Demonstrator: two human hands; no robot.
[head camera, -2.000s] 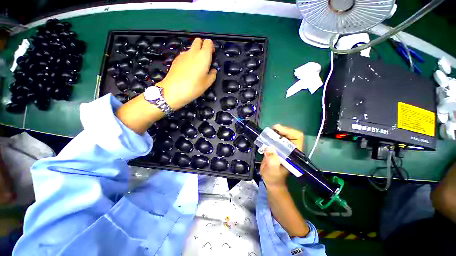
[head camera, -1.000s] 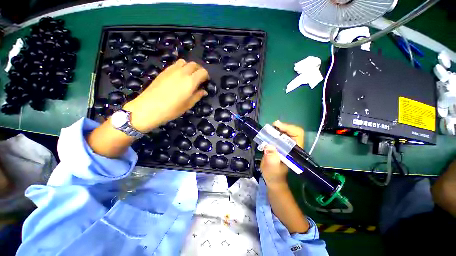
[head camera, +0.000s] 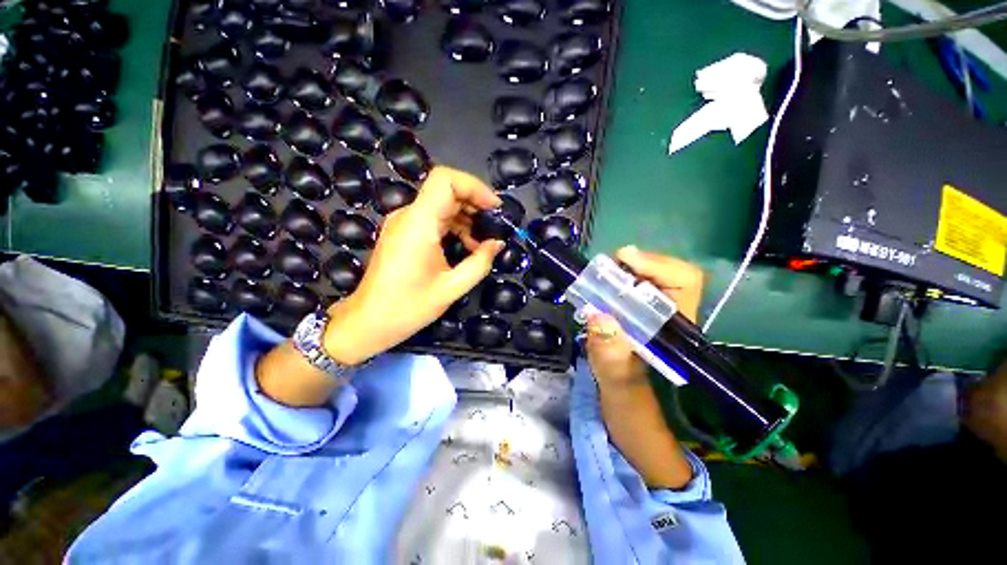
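Note:
My left hand (head camera: 425, 259) pinches a glossy black plastic part (head camera: 497, 217) between thumb and fingers, above the lower right area of the black parts tray (head camera: 442, 83). My right hand (head camera: 635, 315) is closed around a thick black dispensing syringe (head camera: 723, 381) with a clear sleeve and a green cap at its rear. The syringe points up and left. Its blue needle tip (head camera: 519, 234) is at the held part; whether it touches cannot be told. Many similar parts lie in rows in the tray.
A heap of black parts (head camera: 55, 99) lies left of the tray. A crumpled white tissue (head camera: 723, 97), a white cable (head camera: 770, 188) and a black controller (head camera: 872, 155) are at the right. Other people's limbs show at both side edges.
My left hand has moved right to the syringe tip and now holds a black part there. The view has shifted closer to the tray. My right hand still holds the syringe.

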